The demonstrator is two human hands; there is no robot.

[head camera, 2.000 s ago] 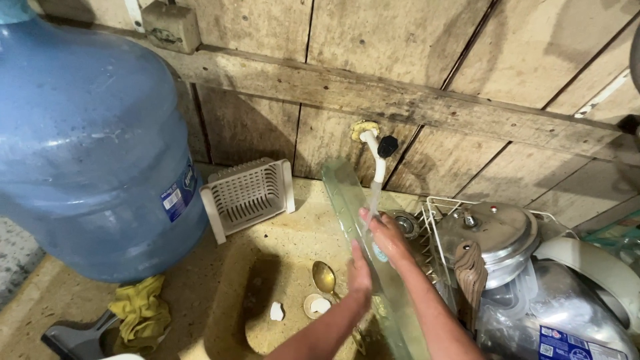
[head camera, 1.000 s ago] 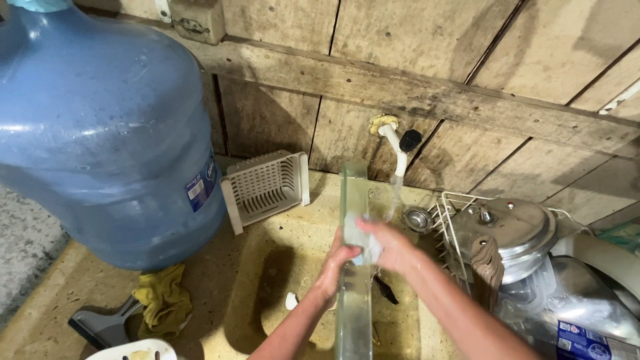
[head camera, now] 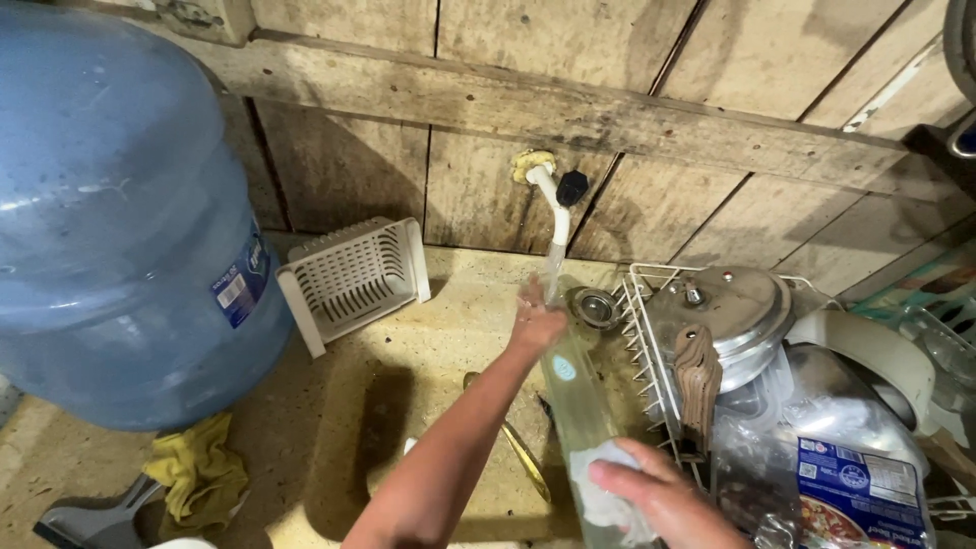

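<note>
Water runs from a white plastic tap [head camera: 555, 206] with a black knob onto my left hand [head camera: 537, 320], which is at the far end of a long, greenish, clear panel [head camera: 583, 404] with a small light-blue sticker. Whether its fingers grip the panel cannot be told. Nearer to me, my right hand [head camera: 648, 480] holds a white cloth or sponge [head camera: 606, 488] against the panel. The panel slants over a stained stone sink basin [head camera: 343, 457], where a gold-coloured spoon [head camera: 524, 461] lies. Beside the tap sits a metal sink strainer [head camera: 597, 307].
A big blue water jug [head camera: 130, 229] stands left, near a beige plastic basket [head camera: 354, 282]. A yellow cloth [head camera: 197, 476] lies by a grey squeegee [head camera: 107, 518]. To the right, a white wire rack [head camera: 648, 343] holds a pressure cooker [head camera: 717, 305], other pots and plastic packaging.
My hands have moved apart: the left one away from me to the running water, the right one towards me with the white cloth or sponge. The panel has shifted and tilts differently.
</note>
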